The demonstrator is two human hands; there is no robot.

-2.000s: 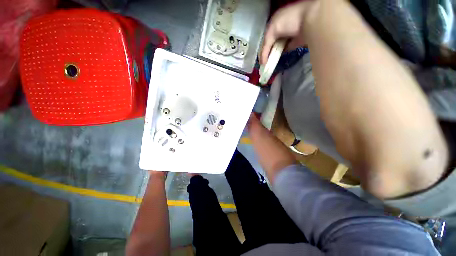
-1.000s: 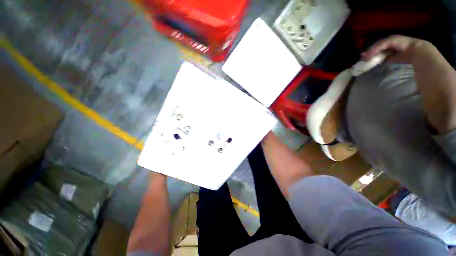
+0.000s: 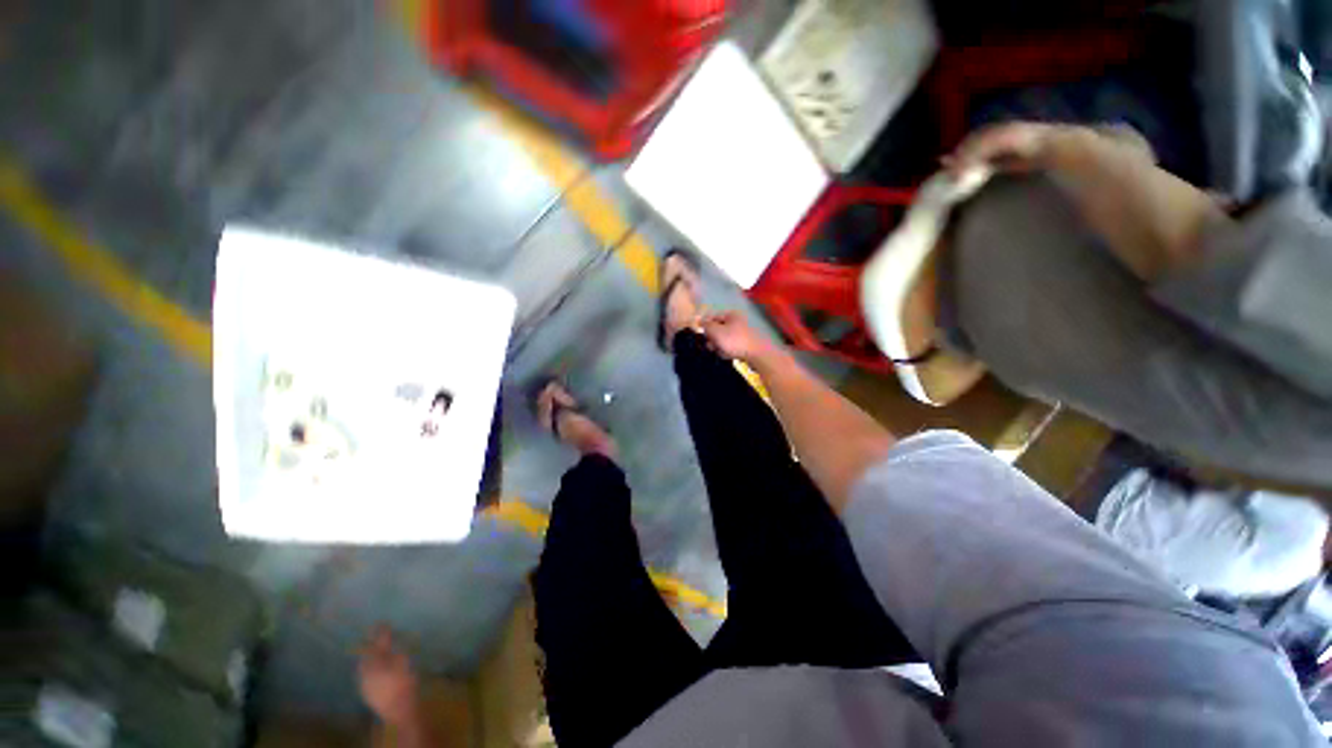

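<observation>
A white tray (image 3: 490, 387) is left of my legs, with a dark edge along its right side. It holds cream housings (image 3: 304, 439) with dark round spots, blurred. What the tray rests on is hidden. My left hand (image 3: 387, 675) is below the tray, blurred, apart from it and seemingly empty. My right hand (image 3: 726, 336) is to the right of the tray, over the floor near my foot, small, open and seemingly empty.
A flat white panel (image 3: 728, 164) and a second tray (image 3: 891, 66) with housings are at the top. Red stools (image 3: 665, 59) stand nearby. A seated person at right holds a pale curved piece (image 3: 894, 278). Cartons (image 3: 504, 672) stand near my legs.
The tray has moved left in view, away from my legs. My hands have let go of it and moved apart. My feet now show.
</observation>
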